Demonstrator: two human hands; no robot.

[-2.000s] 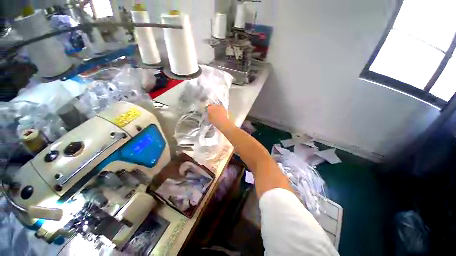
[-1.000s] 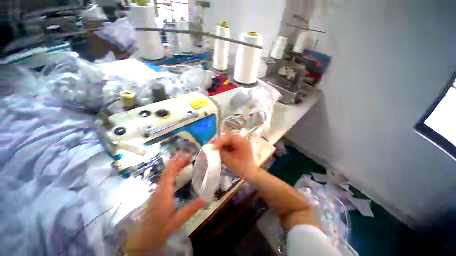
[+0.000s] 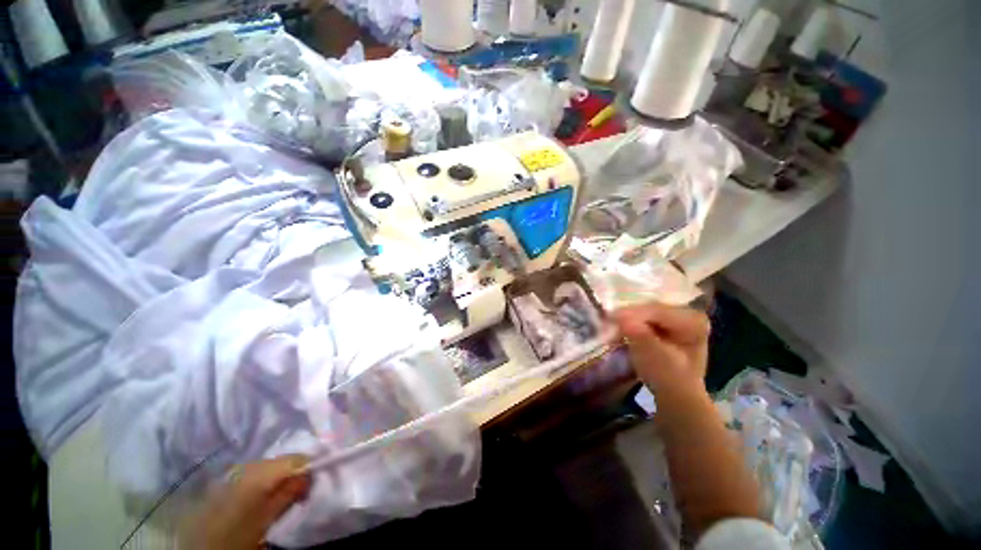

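A narrow white band (image 3: 463,406) is stretched taut between my two hands, in front of the sewing machine. My left hand (image 3: 245,505) holds its left end at the lower left, slightly blurred. My right hand (image 3: 669,342) is closed on its right end, right of the scrap box. Behind the band is a large white-lilac fabric heap (image 3: 204,290), which drapes over the table's front edge. The cream and blue overlock machine (image 3: 473,188) stands behind the band, its needle area brightly lit.
An open brown box (image 3: 554,322) of scraps sits right of the needle area. A clear bag of white bands (image 3: 667,188) lies behind it. Large white thread cones (image 3: 676,64) stand at the back. A clear bag of offcuts (image 3: 769,430) is low at the right.
The band was an open loop between my hands and is now pulled into a long straight strip. My hands have moved apart. The view has swung left, showing more of the heap.
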